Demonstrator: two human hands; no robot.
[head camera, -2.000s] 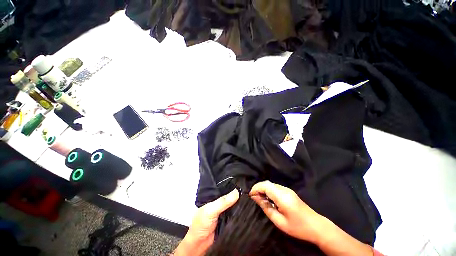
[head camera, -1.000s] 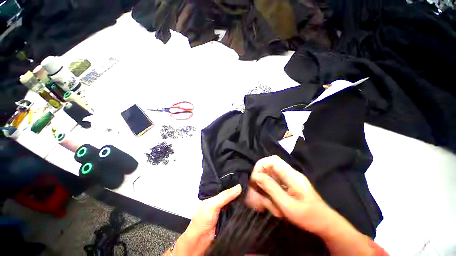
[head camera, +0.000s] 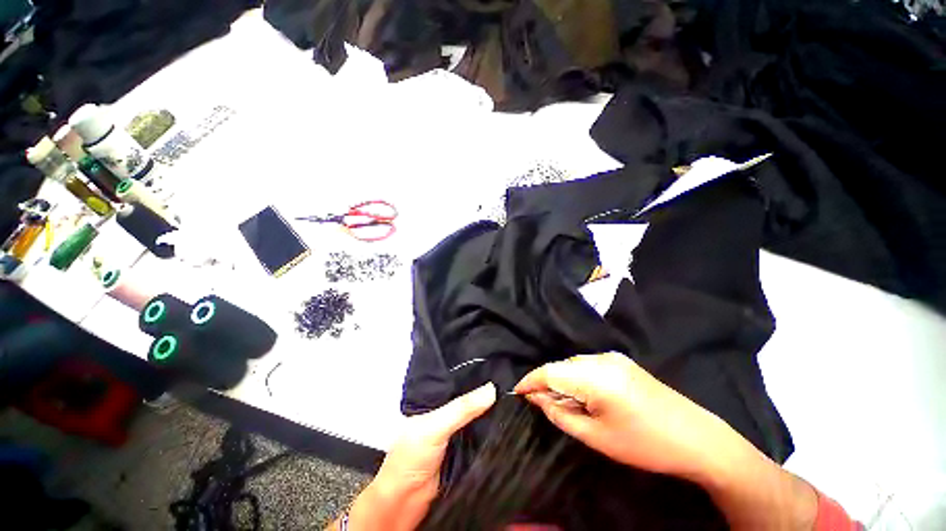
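Note:
A black garment (head camera: 685, 311) lies bunched over the table edge in front of me, with white pieces (head camera: 618, 259) showing on it. My left hand (head camera: 430, 446) grips its near part, thumb on top. My right hand (head camera: 607, 404) is just right of the left thumb, thumb and forefinger pinched on a tiny bright needle (head camera: 512, 393) at the cloth. The fingertips are close together but apart. Dark hair hangs over the cloth below the hands and hides part of it. Any thread is too fine to tell.
On the white table are red-handled scissors (head camera: 365, 220), a phone (head camera: 274, 241), a pile of small dark pieces (head camera: 324, 313) and black thread cones (head camera: 223, 330) at the left edge. Bottles (head camera: 99, 135) stand far left. Dark garments (head camera: 830, 135) lie behind and right.
My right hand was raised and blurred over the garment one second ago; it is now lower, with its fingertips at the cloth. My left hand keeps its hold. The view has shifted slightly.

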